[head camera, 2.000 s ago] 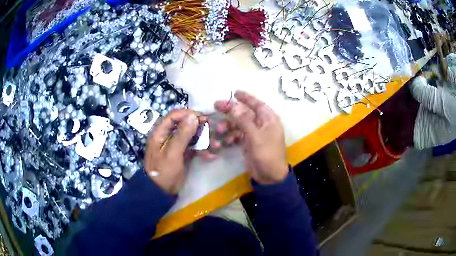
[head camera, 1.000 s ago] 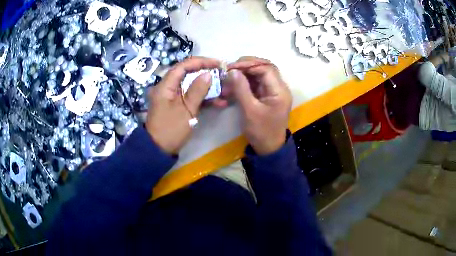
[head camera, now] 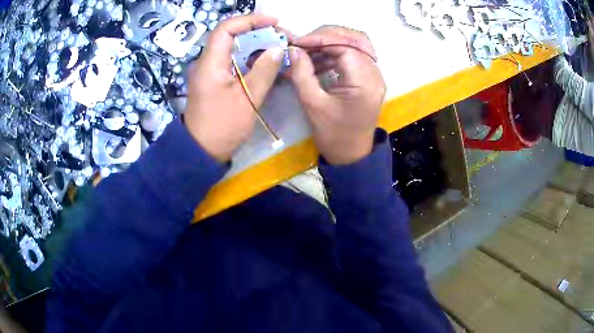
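My left hand (head camera: pixel 225 91) holds a whitish LED board (head camera: pixel 256 44) by its edges, thumb over the lower part of its dark central hole. A yellow lead (head camera: pixel 253 103) hangs from the board's left side, with a white plug (head camera: pixel 277 144) at its free end. My right hand (head camera: pixel 342 94) pinches the end of a red lead (head camera: pixel 335 45) at the board's right edge. The red lead runs back over my right fingers. The plug and socket there are mostly hidden by my fingertips.
A heap of unwired boards (head camera: pixel 124 123) covers the left. Wired boards (head camera: pixel 456 29) lie at the upper right. The white table has a yellow-orange edge (head camera: pixel 423 107). Below are a carton of dark parts (head camera: pixel 426 162) and a red stool (head camera: pixel 498 123). Another person's sleeve (head camera: pixel 576 117) shows at right.
The view has tilted down, so the wire bundles and bin have left it. The board is now held flat between both hands, with the red lead at its right edge and the yellow lead hanging.
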